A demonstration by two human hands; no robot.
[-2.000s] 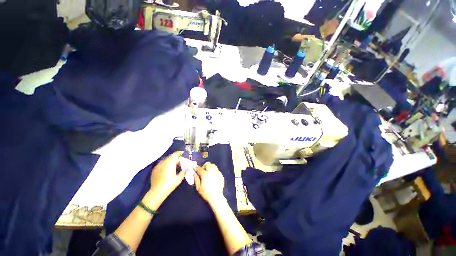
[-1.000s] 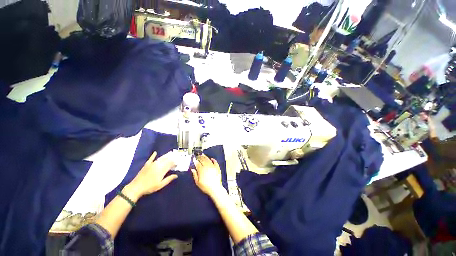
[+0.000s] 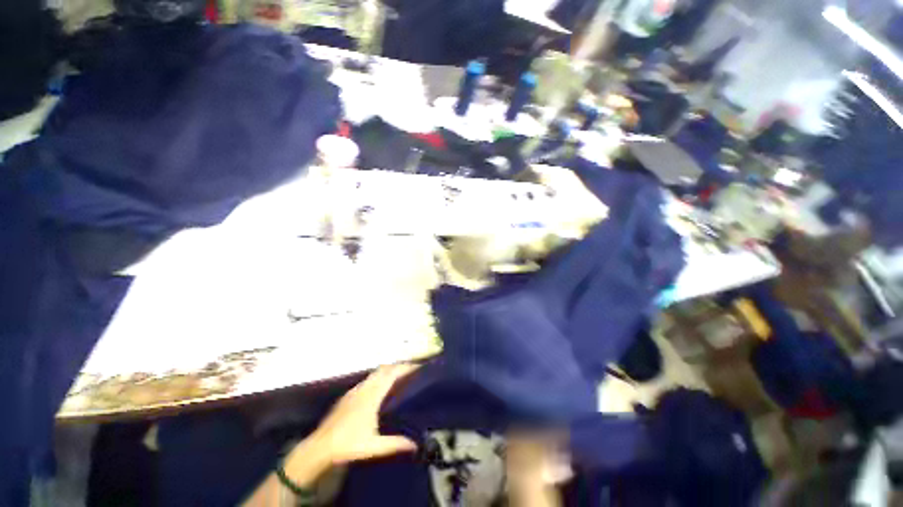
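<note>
The picture is blurred. My left hand (image 3: 361,426), with a dark green wristband, is just below the table's front edge, thumb and fingers apart, fingertips beside navy cloth. My right hand (image 3: 538,465) is a smear at the bottom, right of my left hand, over navy cloth; its fingers cannot be made out. The navy garment (image 3: 515,347) hangs bulky over the right end of the white sewing machine (image 3: 426,203) and down past the table's edge. No cloth lies under the needle end; the machine bed (image 3: 386,272) shows bare.
A large navy heap (image 3: 188,119) lies on the table's back left. Blue thread spools (image 3: 470,87) stand behind the machine. The table's worn wooden edge (image 3: 198,388) runs across the front. A small dark tool (image 3: 322,316) lies on the white top. More machines and cloth stand at right.
The navy panel has gone from under the needle, baring the bed. Both hands have moved from the needle down past the table's front edge, the right one further right. The view has shifted and blurred.
</note>
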